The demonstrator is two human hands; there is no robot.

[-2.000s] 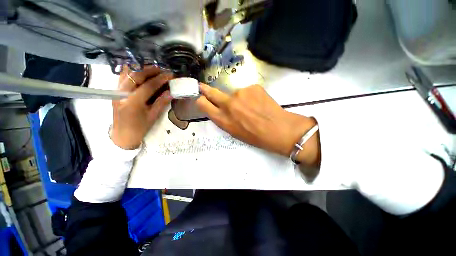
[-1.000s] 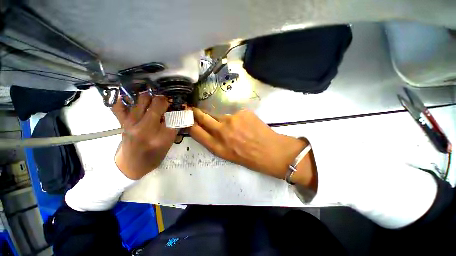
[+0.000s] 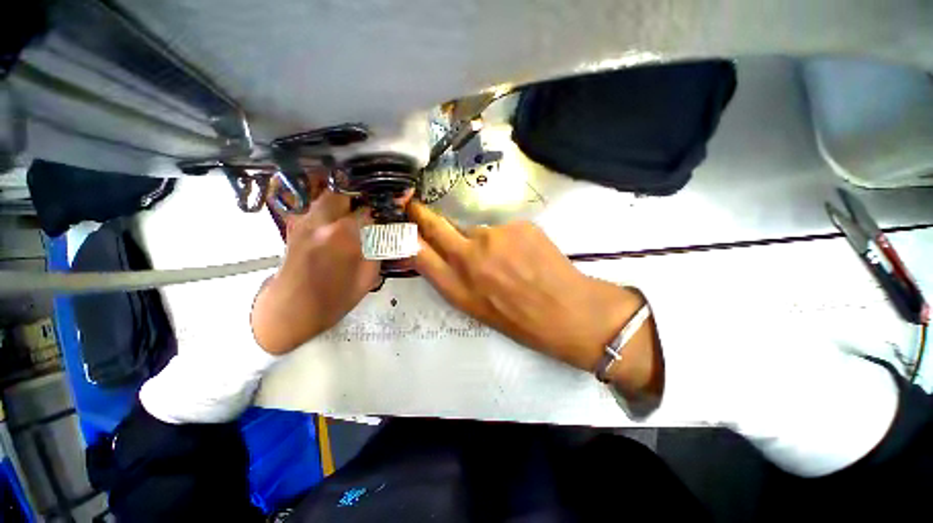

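A small dark fabric piece [image 3: 397,272] shows only as a dark edge between my hands, under the white ribbed tension knob [image 3: 390,241]. My left hand [image 3: 319,271] is on its left side, its fingers curled and partly hidden behind the knob and thread guides. My right hand [image 3: 512,281] reaches in from the right, its fingertips at the piece beside the presser foot area. The knob and hands hide most of the piece. The needle plate [image 3: 481,176] is brightly lit just beyond my right fingers.
The grey machine head [image 3: 532,51] fills the top. A black pouch panel [image 3: 626,128] lies right of the needle. Red and black snips [image 3: 885,260] lie at far right. Black pouches [image 3: 118,306] are at left, above blue crates [image 3: 281,460]. A pale bar [image 3: 143,278] crosses at left.
The view has shifted, and the machine head covers more of the top than two seconds ago. My hands remain together at the piece, which is now more hidden behind the knob.
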